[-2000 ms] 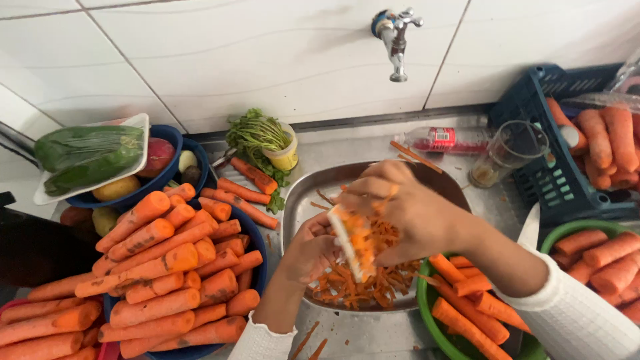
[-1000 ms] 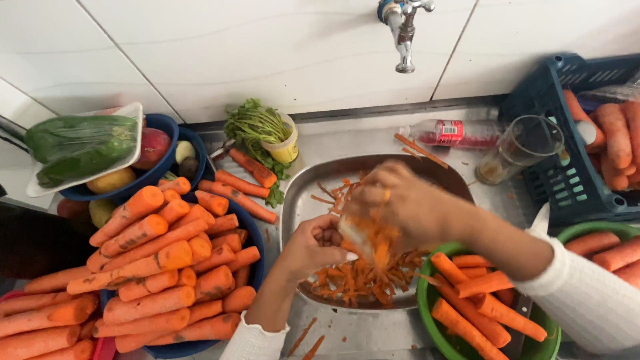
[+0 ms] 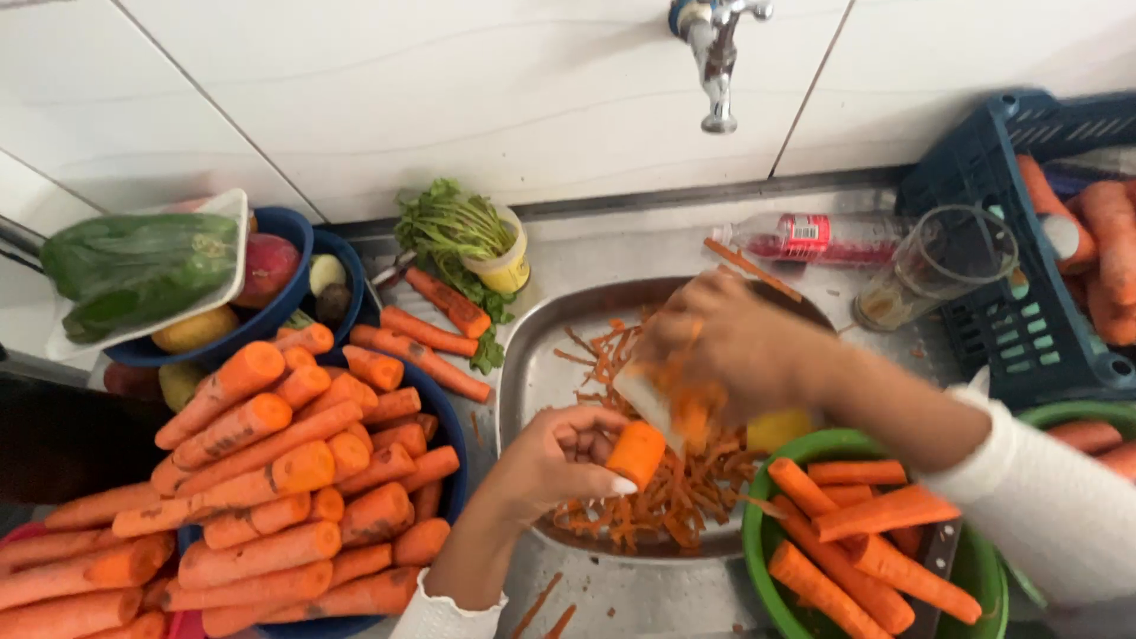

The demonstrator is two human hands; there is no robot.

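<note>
My left hand (image 3: 564, 457) grips a thick carrot (image 3: 636, 454), its cut end facing up, over the near part of an oval metal tray (image 3: 524, 355). My right hand (image 3: 723, 346), blurred by motion, is closed on a pale flat tool (image 3: 648, 399) just above the carrot, with orange shreds about it; its exact kind cannot be told. Orange carrot peelings (image 3: 674, 524) lie in the tray beneath both hands. Something yellow (image 3: 779, 430), partly hidden, lies at the tray's right side. Peeled carrots (image 3: 887, 510) and a dark knife handle (image 3: 939, 559) are in the green bowl (image 3: 759, 541) at right.
Unpeeled carrots (image 3: 257, 550) heap over a blue bowl (image 3: 457, 453) at left, with wrapped green vegetables (image 3: 142, 257) behind. Parsley-like greens (image 3: 453, 222) lean in a yellow tub (image 3: 501, 266). A plastic bottle (image 3: 816, 238), a glass (image 3: 936, 266) and a blue crate (image 3: 967, 266) stand right, below the tap (image 3: 717, 71).
The carrot in my left hand now shows plainly, with the pale tool to its right; earlier the tool and right hand covered that spot. My right hand stays over the tray, still blurred.
</note>
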